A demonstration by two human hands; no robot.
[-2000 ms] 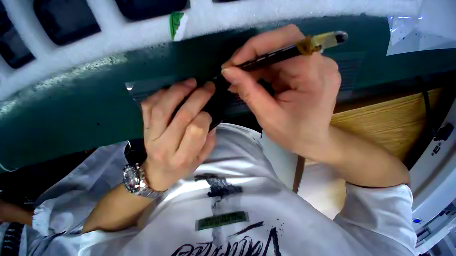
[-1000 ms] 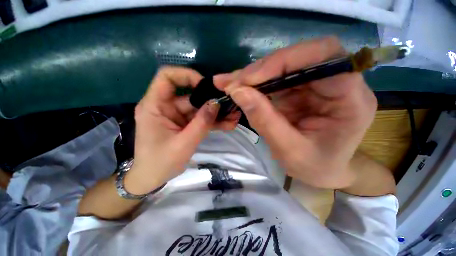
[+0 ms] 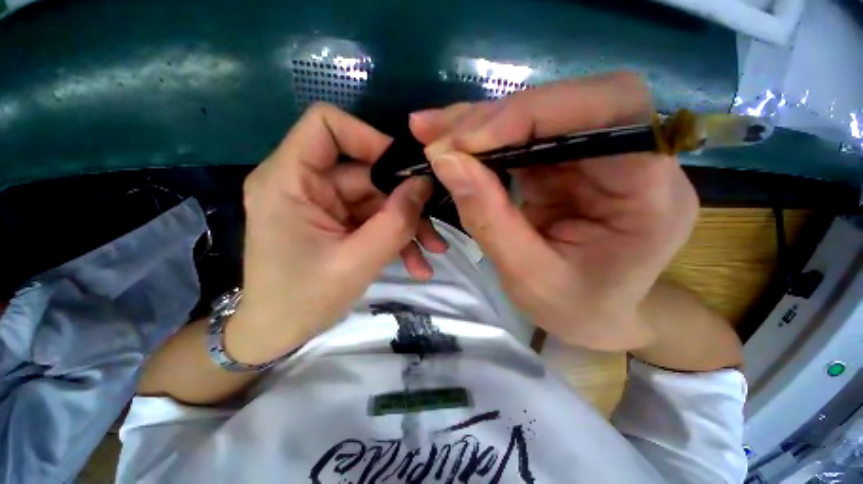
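My left hand (image 3: 317, 222) holds a small black housing (image 3: 402, 163) between thumb and fingers, above my lap near the bench edge. My right hand (image 3: 568, 189) holds a dark pen-like tool (image 3: 577, 145) with a yellowish-clear rear end. The narrow metal tip of the tool is at the face of the housing, beside my left thumb. The fingers partly hide the housing, and whether the tip touches it is hard to tell. A dotted sheet (image 3: 329, 79) lies flat on the green bench beyond my hands.
The green bench (image 3: 142, 104) curves across the top. A white foam tray edge (image 3: 748, 17) is at the upper right, with clear plastic film (image 3: 790, 76) beside it. A wood-coloured board (image 3: 724, 255) and white machine (image 3: 804, 321) are right. Grey cloth (image 3: 104, 312) is lower left.
The hands have risen from the bench surface and the left hand has turned, showing the housing. The view has shifted, so most of the foam tray is out of the picture.
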